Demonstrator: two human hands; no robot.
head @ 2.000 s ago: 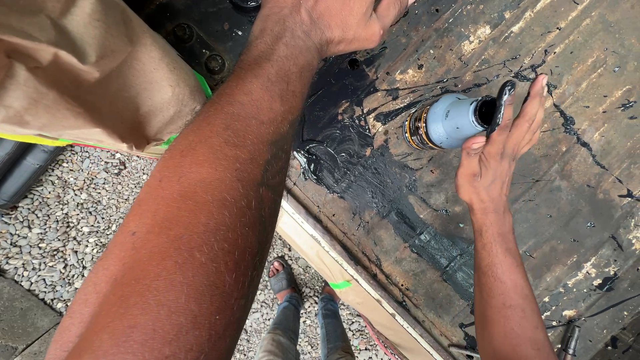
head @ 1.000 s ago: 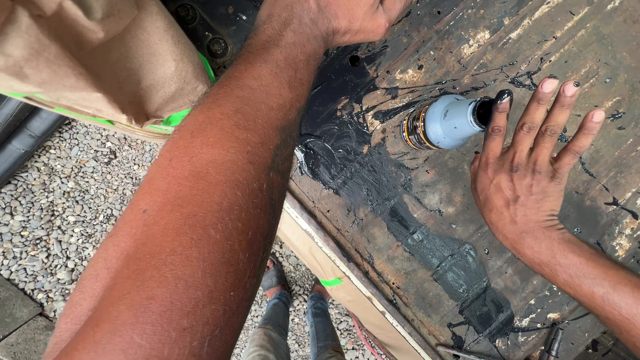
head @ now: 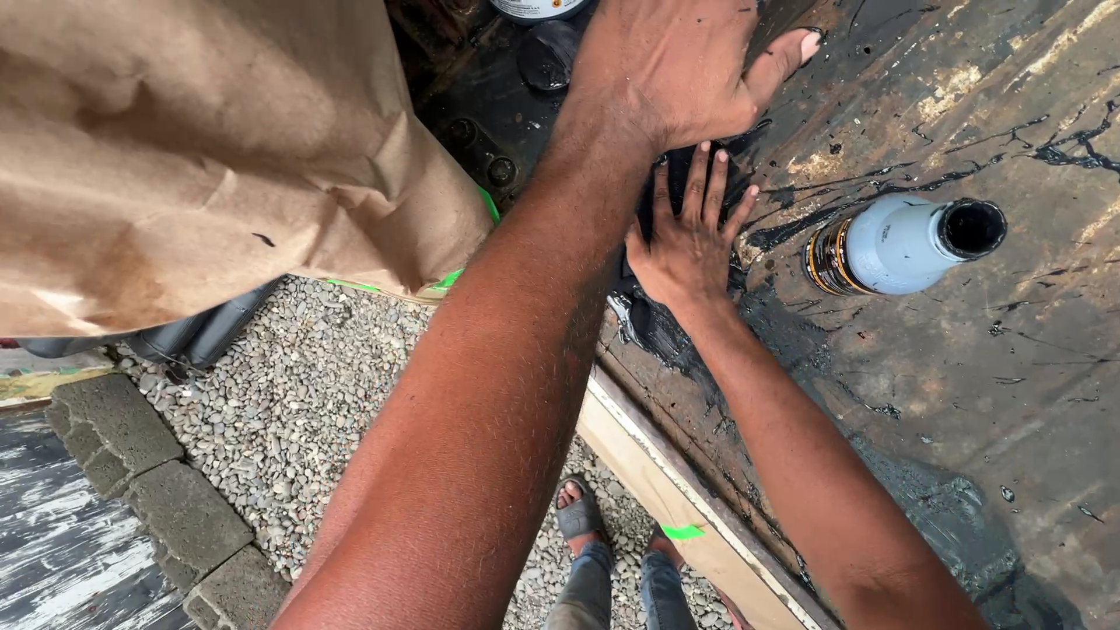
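Note:
My left hand (head: 674,74) is at the top centre, over the black-smeared metal surface (head: 1041,350). Its thumb, dark at the tip, sticks out to the right; the other fingers are cut off or hidden. Just below it, my right hand (head: 691,249) lies with spread fingers on a patch of wet black coating (head: 661,337), nothing in its grasp. To the right of both hands is a light blue-grey bottle (head: 901,241) with a dark label and a black-coated open mouth; neither hand touches it.
Brown masking paper (head: 219,166) with green tape hangs at the left. A black round object (head: 547,57) and a labelled white container (head: 538,7) are at the top. A paper-covered side edge (head: 691,490) runs below the surface, above gravel (head: 324,394) and concrete blocks (head: 188,507).
My right hand has moved left, from beside the bottle's mouth to the coated patch below my left hand. The view has shifted somewhat.

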